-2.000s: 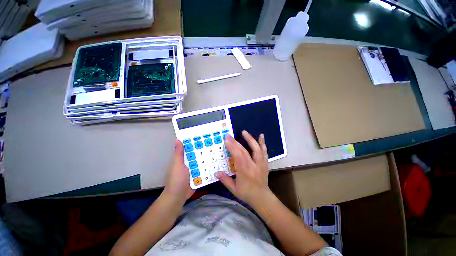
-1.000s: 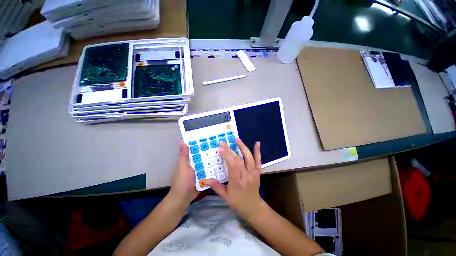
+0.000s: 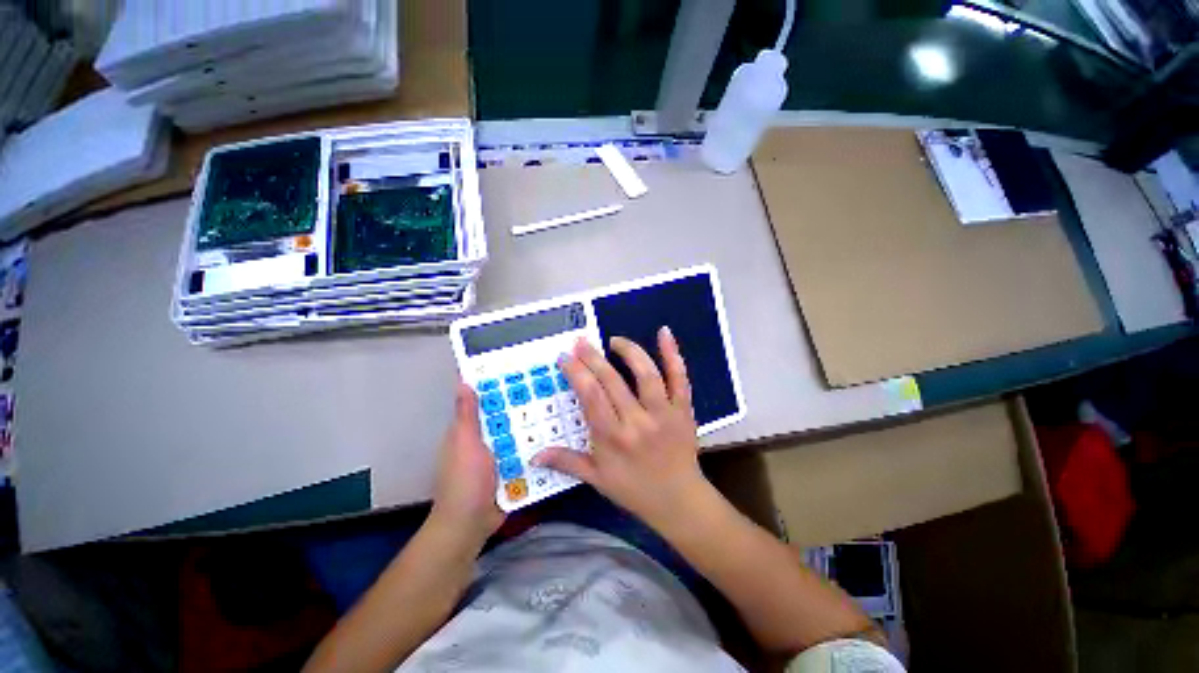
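The calculator with writing tablet lies face up at the bench's front edge, slightly tilted. It has blue, white and orange keys on the left half and a dark pad on the right. A few dark marks show at the right end of its display. My left hand grips its left edge. My right hand lies over the keys with fingers spread, touching keys and holding nothing; it hides part of the keypad and pad. The stylus and a small white part lie behind the calculator.
Stacked open housings with circuit boards stand at left, white housings behind. A squeeze bottle stands by the post. A cardboard sheet lies at right, another tablet calculator on its far edge. A carton stands below the bench's right front.
The display showed many marks one second ago; now it shows a few at its right end. My right hand has shifted over the keys. The whole view has shifted slightly.
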